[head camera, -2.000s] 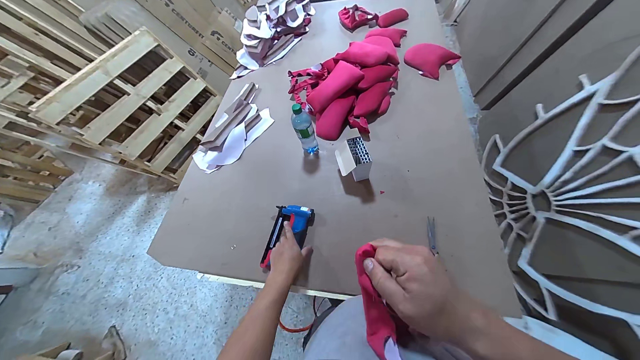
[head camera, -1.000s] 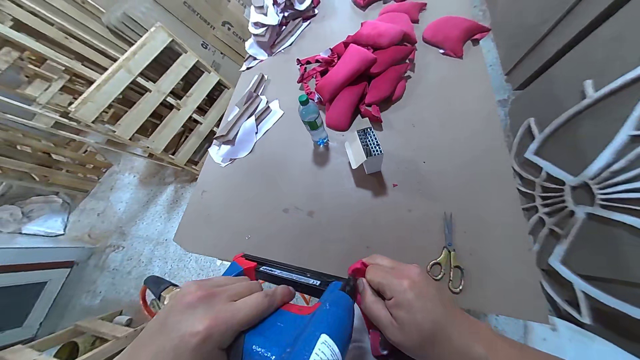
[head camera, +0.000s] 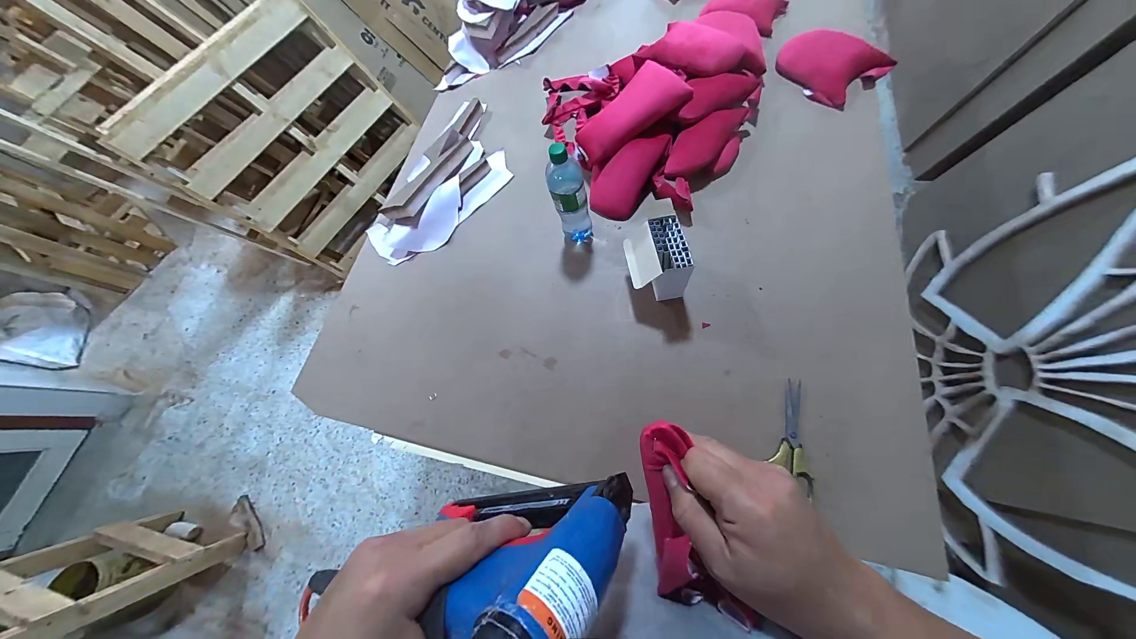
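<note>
My left hand (head camera: 399, 577) is closed round a blue and black pneumatic stapler (head camera: 541, 559), its black nose pointing up and right. Just right of that nose, my right hand (head camera: 754, 515) pinches a strip-like piece covered in red fabric (head camera: 661, 506), folded over at its top. The nose and the fabric are a little apart. Scissors with yellow handles (head camera: 792, 435) lie on the table beyond my right hand. An open white box of staples (head camera: 672, 266) stands near the middle of the table, beside a plastic water bottle with a green cap (head camera: 569, 195).
Red padded fabric pieces (head camera: 666, 115) are piled on the far part of the brown-covered table (head camera: 497, 355). White and brown offcuts (head camera: 435, 195) lie at its left edge. Wooden pallets (head camera: 257, 115) stand at left, and a white openwork frame (head camera: 1021, 373) is at right.
Two seconds ago the stapler lay on the table under my left hand; it is now held up. Since one second ago, its nose has come away from the red fabric in my right hand.
</note>
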